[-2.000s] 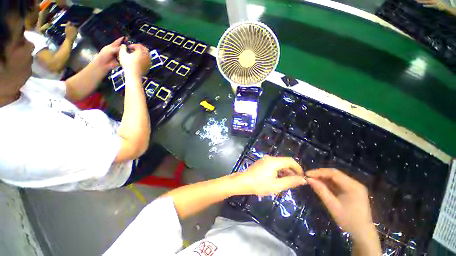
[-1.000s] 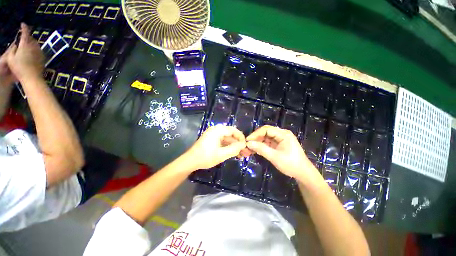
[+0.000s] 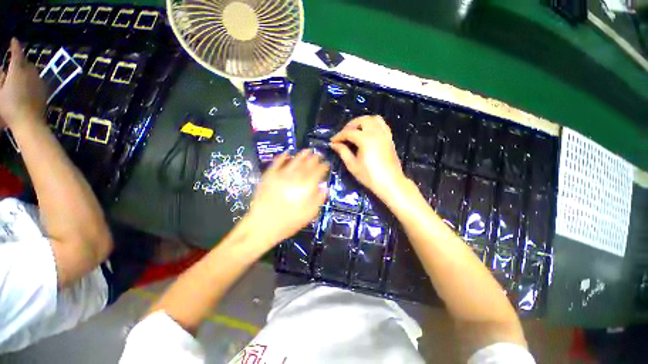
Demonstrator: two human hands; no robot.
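Note:
A large glossy black blister tray (image 3: 440,199) with rows of rectangular pockets lies in front of me. My left hand (image 3: 291,192) is over the tray's left end, back up, fingers curled and slightly blurred; what is under its fingers is hidden. My right hand (image 3: 366,149) is over the upper left pockets, thumb and index fingertips together. Anything between those fingertips is too small to tell. Glare makes the pocket contents hard to read. A white sheet with rows of small grey marks (image 3: 593,192) lies at the tray's right side.
A round cream fan (image 3: 241,25) stands at the tray's upper left, with a lit smartphone (image 3: 271,121) below it. A heap of tiny white rings (image 3: 229,176) and a yellow tag (image 3: 197,131) lie left. A neighbour's arm (image 3: 60,178) reaches over another tray (image 3: 153,89). A green conveyor (image 3: 426,43) runs behind.
My hands, fingertips together over the tray a second ago, are now apart. My right hand has moved up over the upper left pockets; my left hand has moved up and left, near the phone.

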